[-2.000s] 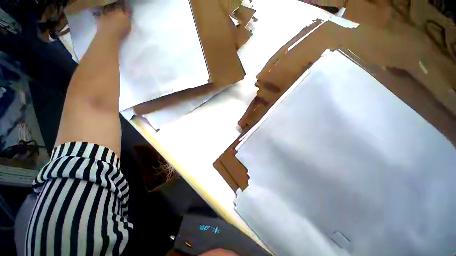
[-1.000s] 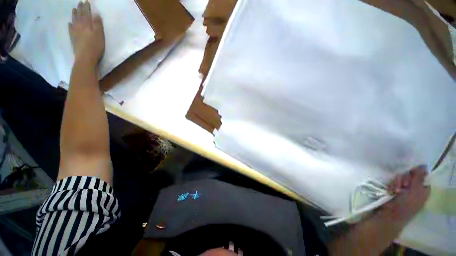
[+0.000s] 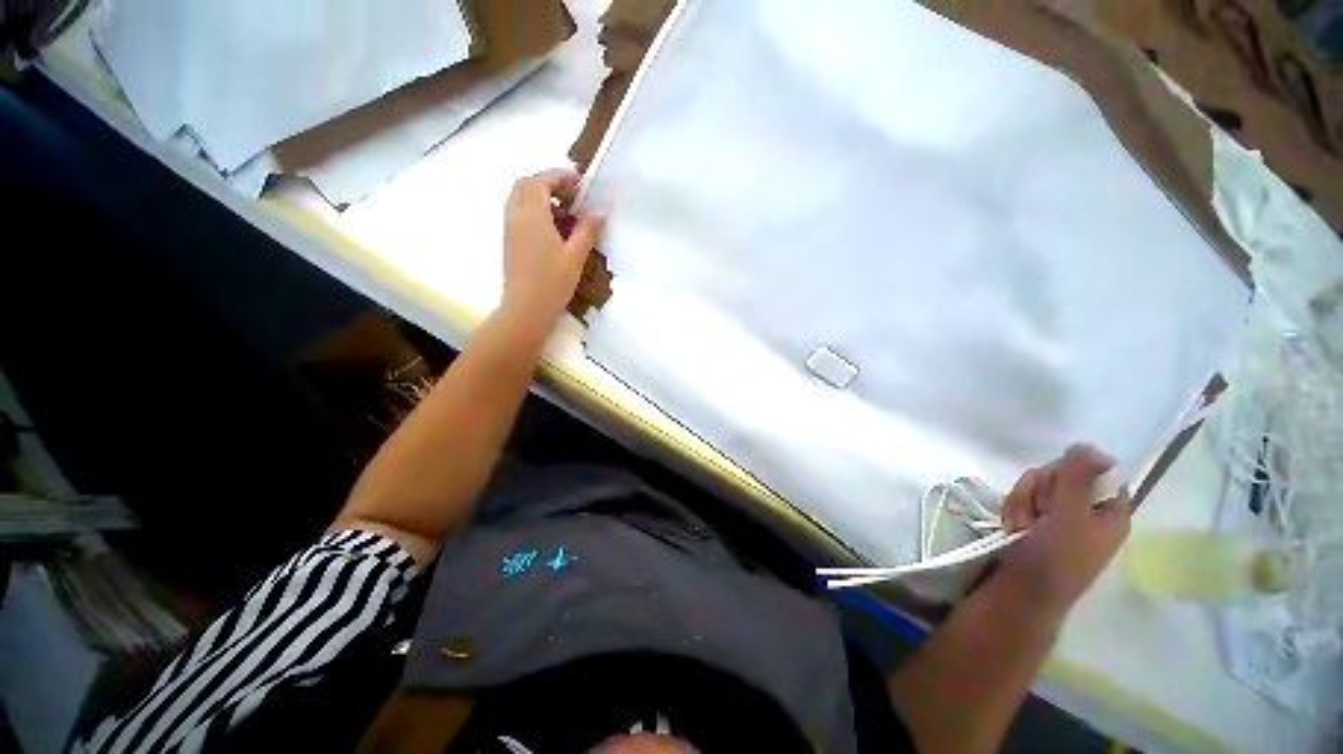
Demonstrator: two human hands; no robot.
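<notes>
A large white-backed panel point(image 3: 913, 221) lies in front of me, with a small outlined rectangle on its face. My left hand point(image 3: 551, 236) is at its left edge, thumb and fingers pinching the edge beside brown layers point(image 3: 592, 287). My right hand point(image 3: 1063, 508) is at the panel's lower right corner and holds a loose bunch of white strips point(image 3: 943, 557), whose ends point left along the near edge. The corner beside my right hand looks lifted, with a dark underside. My right fingertips are partly hidden by the strips.
A stack of white and brown sheets point(image 3: 295, 67) is at the upper left. A tangle of white strands point(image 3: 1296, 427) and a pale yellow translucent item point(image 3: 1200, 566) are at the right. The yellowish table edge point(image 3: 663, 427) runs diagonally. An open brown box point(image 3: 361, 386) is below.
My left hand has moved right from the left stack to the large panel's left edge. My right hand, still with the strips, has moved slightly left and now is at the panel's corner.
</notes>
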